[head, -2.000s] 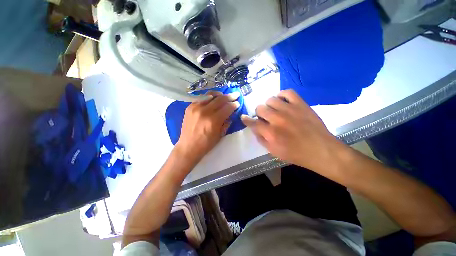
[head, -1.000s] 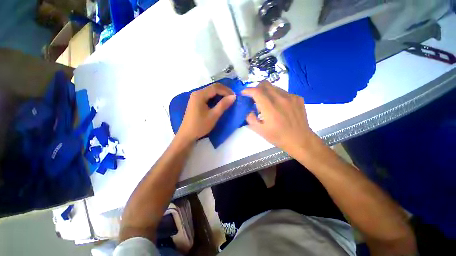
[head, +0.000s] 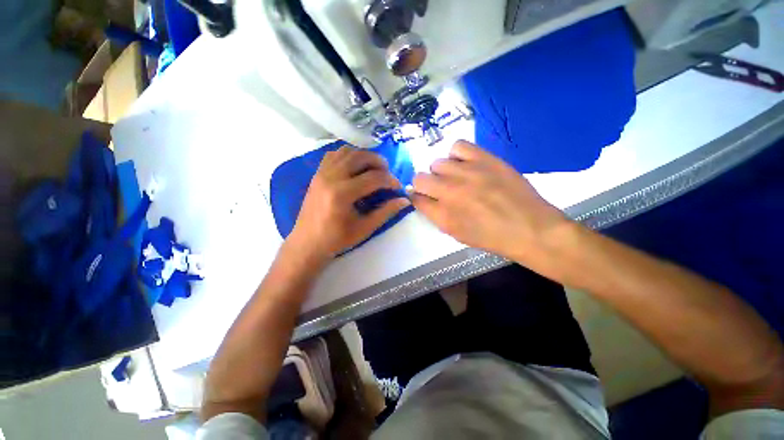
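Note:
A blue cut piece (head: 294,191) with a rounded left end lies flat on the white table, its right part under my hands at the needle area. My left hand (head: 344,202) rests on it with fingers curled, and a darker fold shows between thumb and fingers. My right hand (head: 473,198) holds the piece's right edge with its fingertips, close to my left fingertips. The presser foot and needle area (head: 417,125) of the white sewing machine (head: 297,82) is just beyond my fingers in bright light. The exact grip is partly hidden.
Stacked blue panels (head: 559,103) lie under the machine arm at right. A dark red and black tool (head: 746,72) lies beyond them. Small blue and white scraps (head: 168,262) lie at left beside a cardboard box (head: 43,129) of blue pieces. The ruler edge (head: 430,277) runs along the front.
A second ago the piece had a corner turned toward me below my hands; now it lies flatter. My hands have moved slightly left in view, and the machine head appears shifted left.

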